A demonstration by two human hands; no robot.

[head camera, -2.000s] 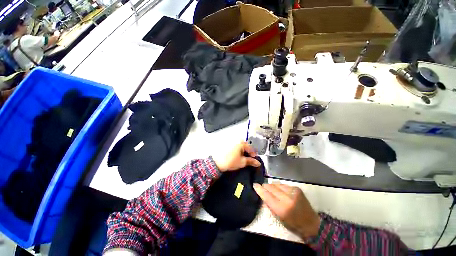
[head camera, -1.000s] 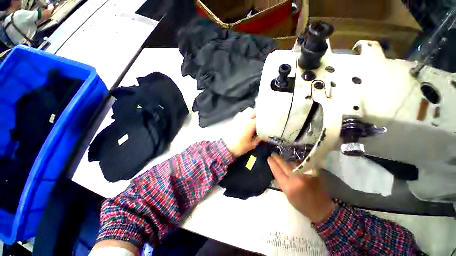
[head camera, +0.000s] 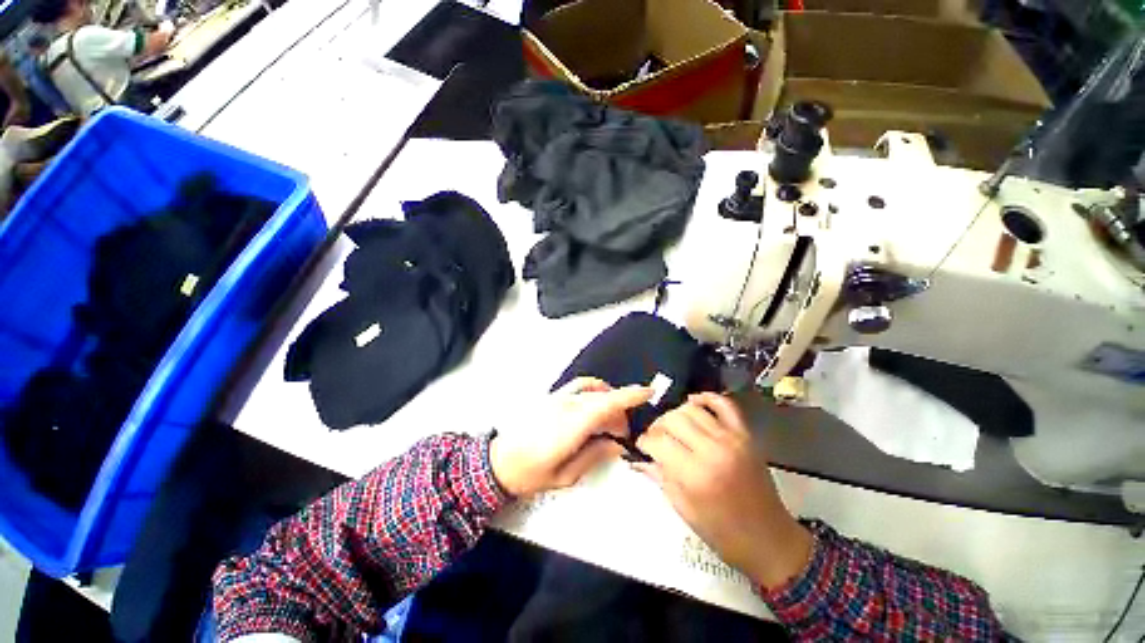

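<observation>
A black cloth piece point(head camera: 628, 352) with a small pale tag lies on the white table, its right edge under the needle area point(head camera: 741, 362) of the cream-white sewing machine point(head camera: 929, 239). My left hand point(head camera: 565, 437) is bare and grips the near edge of the piece, its fingers by the tag. My right hand point(head camera: 713, 471) is bare and pinches the same near edge just to the right, close in front of the presser foot. The fingertips of both hands are partly hidden by the cloth and each other.
A stack of black pieces point(head camera: 408, 308) and a ruffled dark grey cloth pile point(head camera: 603, 189) lie left of the machine. A blue crate point(head camera: 188, 377) with black pieces is at left. A white cloth point(head camera: 892, 408) lies under the arm. Cardboard boxes point(head camera: 904, 63) stand behind. A person point(head camera: 94, 57) is far left.
The black piece has turned and now lies farther left of the needle. My left hand has moved from its far side to its near edge, beside my right hand. The camera view has shifted.
</observation>
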